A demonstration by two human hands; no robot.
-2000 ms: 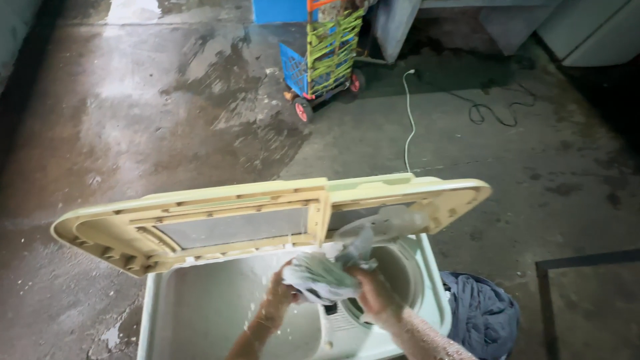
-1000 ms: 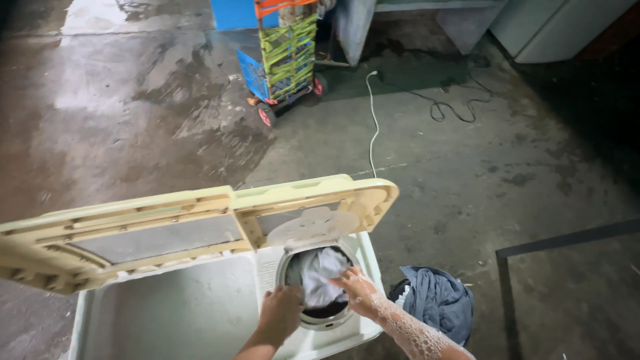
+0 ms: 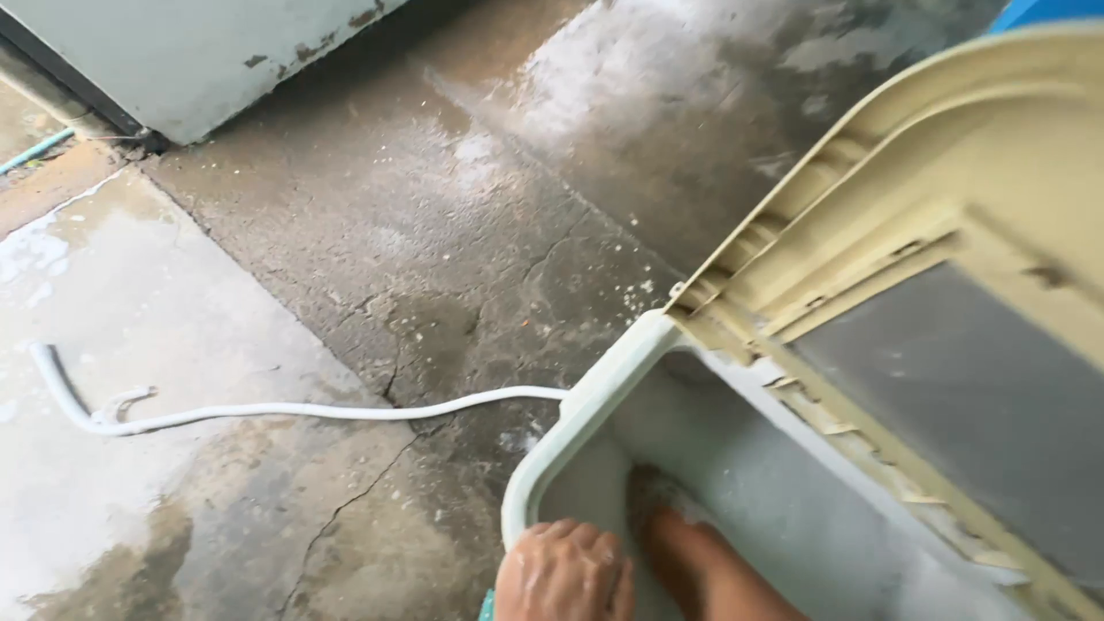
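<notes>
The pale plastic wash tub of a twin-tub washing machine [image 3: 595, 388] holds cloudy, soapy water. My left hand [image 3: 565, 569] is wet and curled over its near left rim, its fingertips hidden. A bit of teal material [image 3: 487, 606] shows beside that wrist; what it is cannot be told. My right hand [image 3: 660, 496] reaches into the tub, its fingers blurred in the murky water, so anything in them is hidden. The raised cream lid [image 3: 992, 155], with a grey window panel [image 3: 957, 405], stands along the tub's far right side.
A white hose [image 3: 328, 411] runs from the tub's left side across the cracked, wet concrete floor [image 3: 414, 259]. At the upper left stands a pale cabinet-like object with chipped paint [image 3: 216, 52]. A blue object [image 3: 1048, 13] shows at the upper right corner.
My hands have left the spin basket and the grey-white cloth there; the left is now at the wash tub's rim, the right inside the tub. The view has swung far to the left.
</notes>
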